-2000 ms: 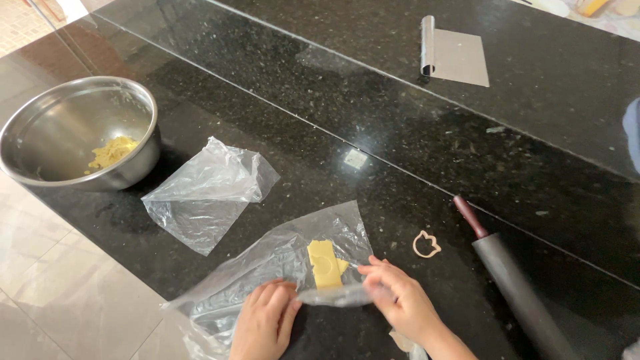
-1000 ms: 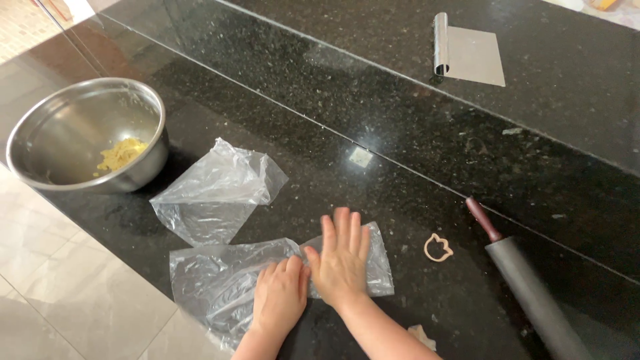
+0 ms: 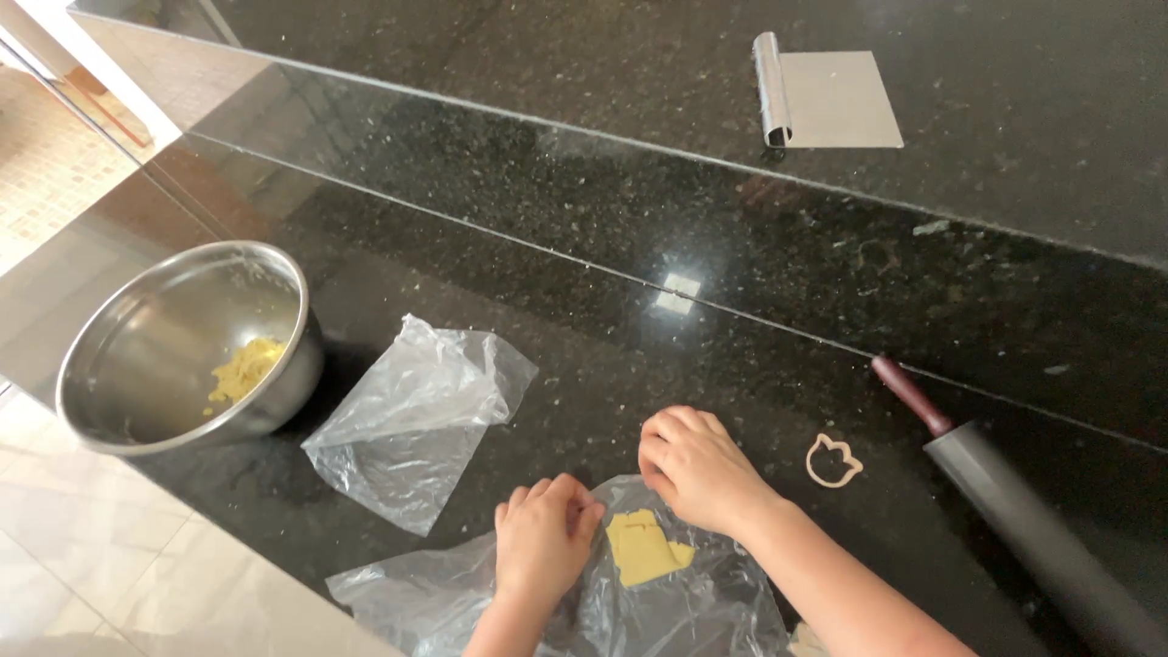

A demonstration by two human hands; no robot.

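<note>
A flattened piece of yellow dough [image 3: 643, 550] with ragged edges lies on a clear plastic sheet [image 3: 721, 607] at the bottom centre. My left hand [image 3: 545, 538] pinches the plastic just left of the dough. Over the sheet's upper right edge is my right hand [image 3: 698, 470], its fingers curled down; the fingertips are partly hidden, and whether they grip the film is unclear. A thin, cat-head-shaped cookie cutter [image 3: 849, 467] lies right of this hand. Further right rests a dark rolling pin [image 3: 1022, 520] with a reddish handle.
At the left, a stainless steel bowl [image 3: 297, 301] holds yellow dough crumbs [image 3: 245, 368]. A second, crumpled clear plastic sheet [image 3: 411, 415] lies beside it. On the raised granite ledge sits a metal bench scraper [image 3: 839, 99]. The counter's edge runs along the lower left.
My right hand, pressed flat over the plastic one second ago, has lifted and curled at the sheet's upper edge. The dough, covered by that hand then, shows again.
</note>
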